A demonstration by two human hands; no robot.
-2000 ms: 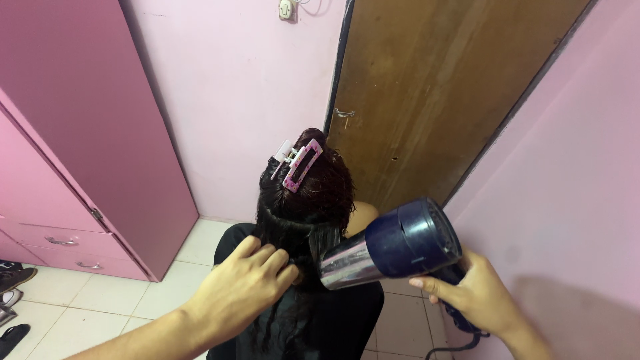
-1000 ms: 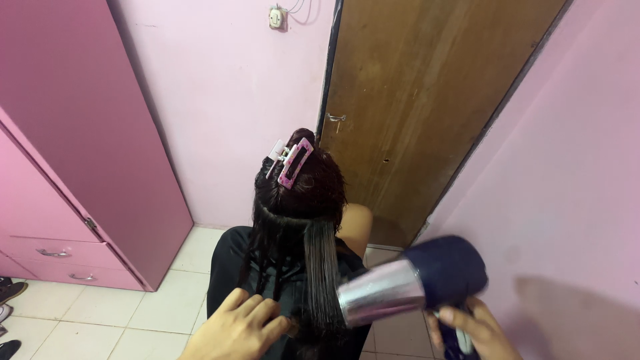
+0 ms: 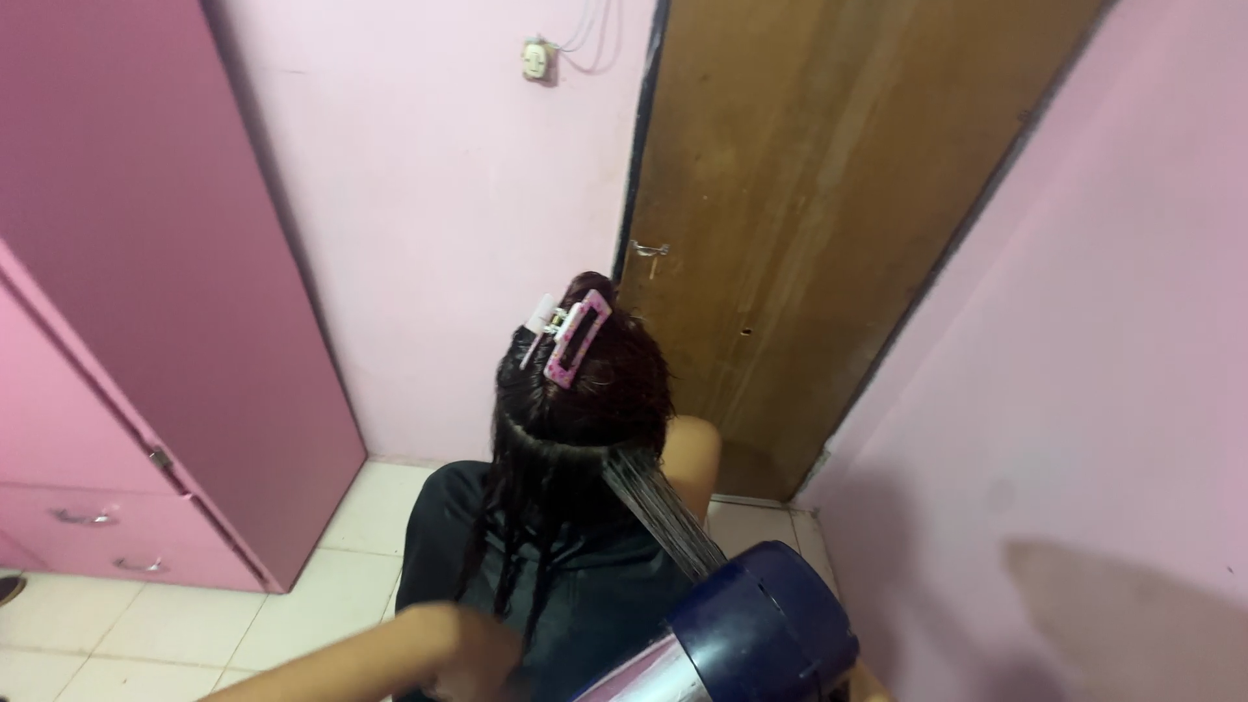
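Observation:
A seated person with dark damp hair (image 3: pixel 624 390) faces away from me. A pink patterned claw clip (image 3: pixel 578 338) holds the upper hair on top of the head. Lower strands hang down the back over a black garment (image 3: pixel 604 575), and one straight section (image 3: pixel 668 512) slants out to the lower right. At the bottom, a blue and silver hair dryer (image 3: pixel 765 624) covers the end of that section. My right hand (image 3: pixel 866 682) is on the dryer, mostly hidden behind it. My left hand (image 3: pixel 478 653) is blurred beside the lower strands; its fingers cannot be made out.
A pink cabinet (image 3: pixel 224 292) with drawers stands at the left on a white tiled floor (image 3: pixel 146 624). A brown wooden door (image 3: pixel 829 195) is behind the person, and a pink wall (image 3: pixel 1102 341) rises on the right. A socket (image 3: pixel 536 60) is on the back wall.
The hair dryer has moved lower in view and now points to the lower left. The straight section of hair hung down a second ago and now slants right.

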